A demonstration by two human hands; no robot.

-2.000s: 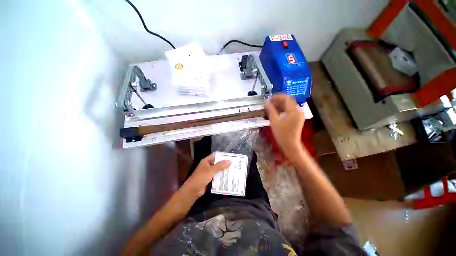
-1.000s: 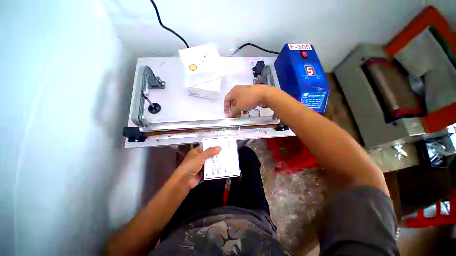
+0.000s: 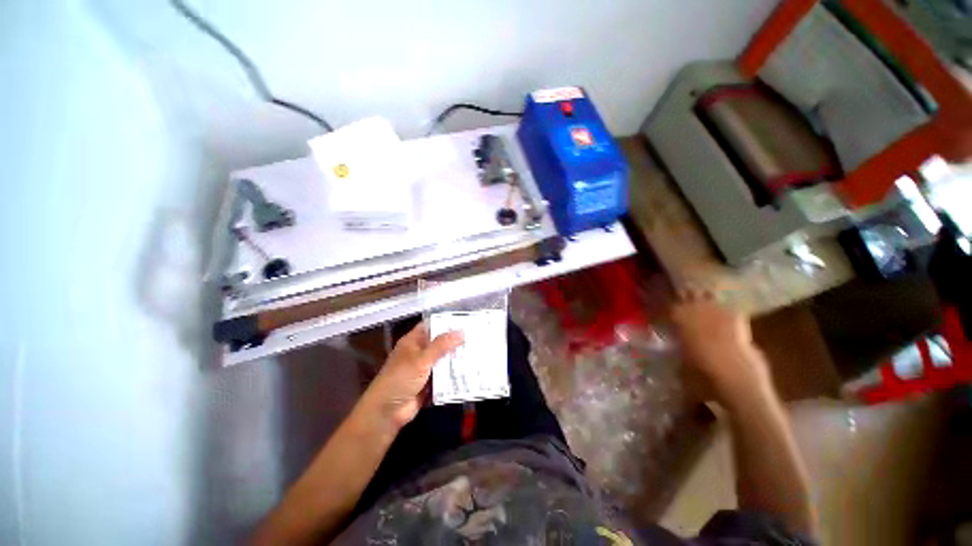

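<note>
My left hand (image 3: 407, 366) holds a white product box (image 3: 470, 360) by its left edge, thumb on top, in front of the sealer table. A short clear shrink film bag (image 3: 465, 298) extends past the box's far end towards the table's front edge. The sealing bar (image 3: 389, 266) is raised behind the brown sealing strip (image 3: 373, 300). My right hand (image 3: 708, 324) is blurred, out to the right beside the wooden table; I cannot tell if it holds anything. A stack of white boxes (image 3: 370, 176) lies on the sealer table (image 3: 448, 160).
The blue power box (image 3: 577, 160) stands at the sealer's right end. The grey shrink wrap machine (image 3: 703, 160) with an orange-framed lid is on the wooden table (image 3: 682, 251) at right. A red stool (image 3: 602, 304) is under the sealer. Clear scraps litter the floor.
My right hand has left the sealing bar and swung out to the right. The bar has risen, showing the brown strip. The film beyond the box looks shorter than two seconds ago.
</note>
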